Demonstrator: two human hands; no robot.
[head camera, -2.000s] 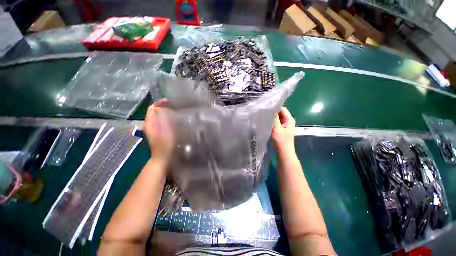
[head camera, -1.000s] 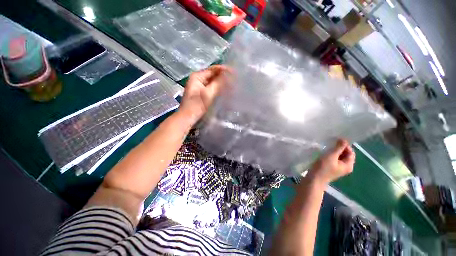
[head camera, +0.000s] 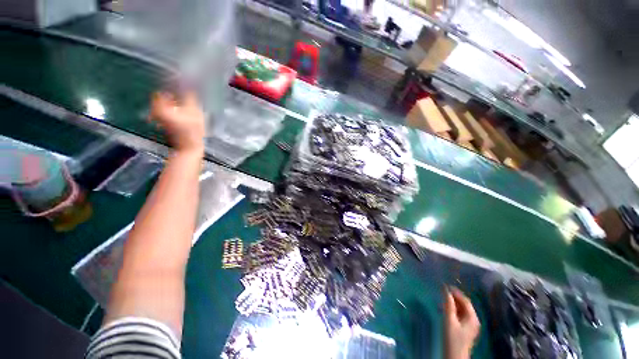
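Note:
My left hand (head camera: 181, 120) is raised at the upper left, blurred, holding a clear plastic tray (head camera: 200, 42) above the far-left bench. My right hand (head camera: 461, 319) is low at the right, fingers curled, with nothing visible in it; its palm side is partly hidden. A large heap of small dark and gold circuit boards (head camera: 329, 245) lies in front of me. Behind it stands a stack of loaded clear trays (head camera: 357, 158). A glossy label sheet (head camera: 280, 340) lies at the heap's near edge, washed out by glare.
A loaded tray (head camera: 536, 319) lies at the right. Empty trays (head camera: 245, 126) lie at the far left, beside a red tray (head camera: 270, 84) with a green item. Long pale sheets (head camera: 105, 270), a bottle (head camera: 45, 186) and a dark flat item (head camera: 105, 167) are at the left. Cardboard boxes (head camera: 455, 126) stand beyond the bench.
The clear tray has moved from between both hands to the upper left, in my left hand alone. My right hand has let go and moved down. The board heap and tray stack are uncovered.

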